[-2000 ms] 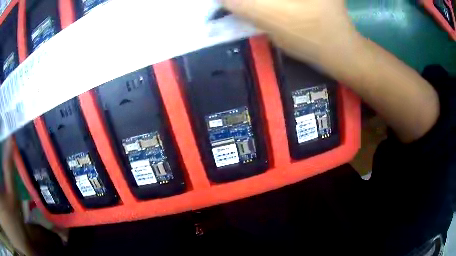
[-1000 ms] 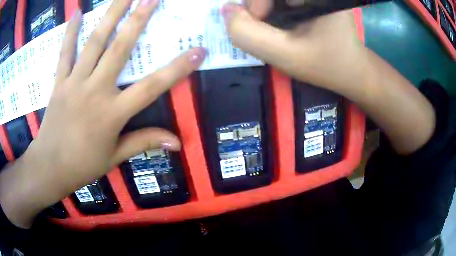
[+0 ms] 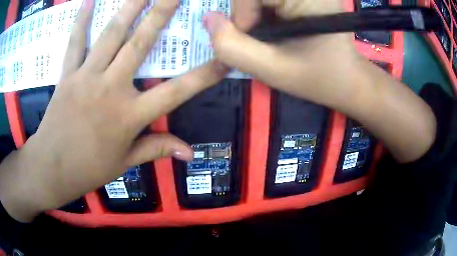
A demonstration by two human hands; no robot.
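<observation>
A white barcode label sheet (image 3: 30, 55) lies across the upper part of the red foam tray (image 3: 259, 150). My left hand (image 3: 105, 105) rests with fingers spread on the sheet, pressing it down. My right hand (image 3: 295, 60) is at the sheet's right end and holds a black marker pen (image 3: 351, 21), which points right; the pen's left end is hidden in the fingers. Open black phones (image 3: 210, 120) sit in the tray pockets. A small white label (image 3: 199, 184) is stuck beside the blue circuit board (image 3: 213, 165). My left hand partly covers the left phones.
The green bench top (image 3: 422, 67) shows at the right. Another red tray with phones (image 3: 443, 30) stands at the far right edge. My dark clothing (image 3: 300, 225) borders the near tray's front edge.
The sheet was raised and blurred two seconds ago; it now lies flatter on the tray. My left hand has come onto it. The pen now shows clearly in my right hand. The tray appears shifted.
</observation>
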